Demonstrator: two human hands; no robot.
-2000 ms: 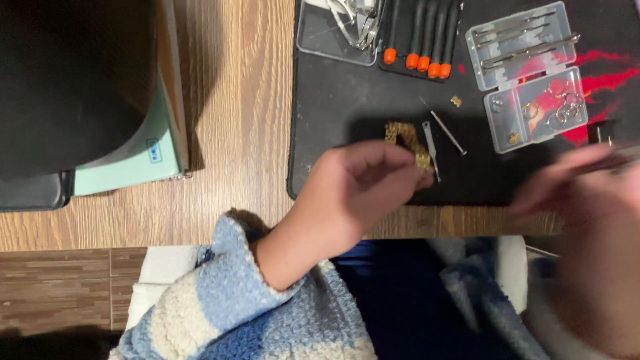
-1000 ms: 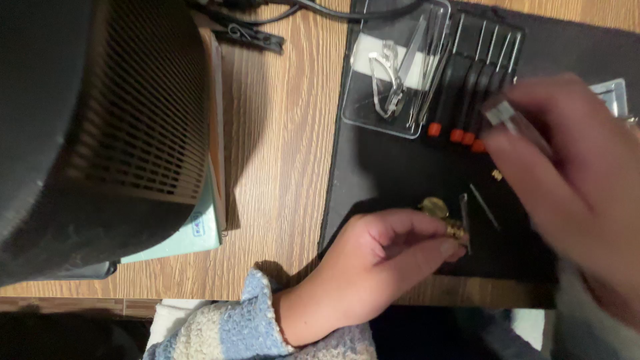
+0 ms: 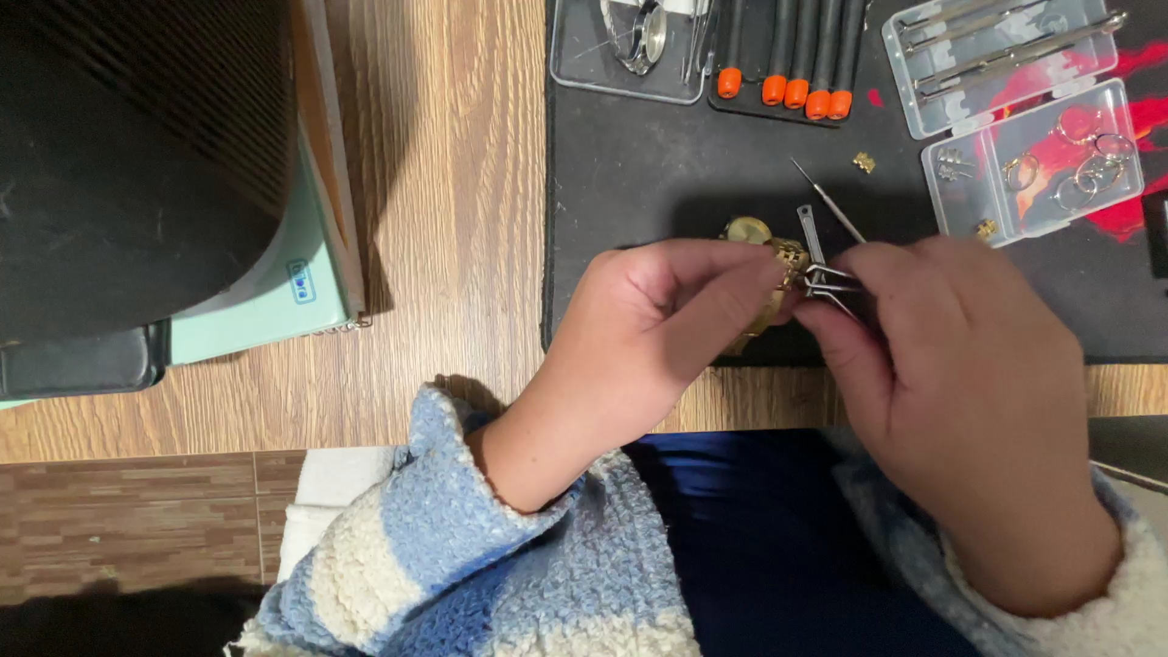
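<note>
A gold-coloured wristwatch point(image 3: 748, 231) with a metal link bracelet is pinched between the thumb and fingers of my left hand point(image 3: 680, 315), near the mat's front edge. My right hand point(image 3: 949, 365) grips metal tweezers point(image 3: 835, 276), whose tips reach the bracelet links; whether they touch a link cannot be told. Behind the tweezers lies a small flat metal tool point(image 3: 808, 233) with a holed end. A thin pointed metal tool point(image 3: 826, 199) rests on the mat beside it, and a small gold bracelet link point(image 3: 863, 163) lies farther back.
On the black mat point(image 3: 630, 164) stand a clear tray point(image 3: 630, 88) with a silver watch, a row of orange-tipped screwdrivers point(image 3: 796, 93) and an open plastic case point(image 3: 1031, 196) holding rings and small parts. Notebooks point(image 3: 265, 301) and a large black object point(image 3: 137, 164) are at the left.
My right hand has come from the right to the bracelet, now with tweezers at the links. My left hand keeps hold of the watch. The view has shifted.
</note>
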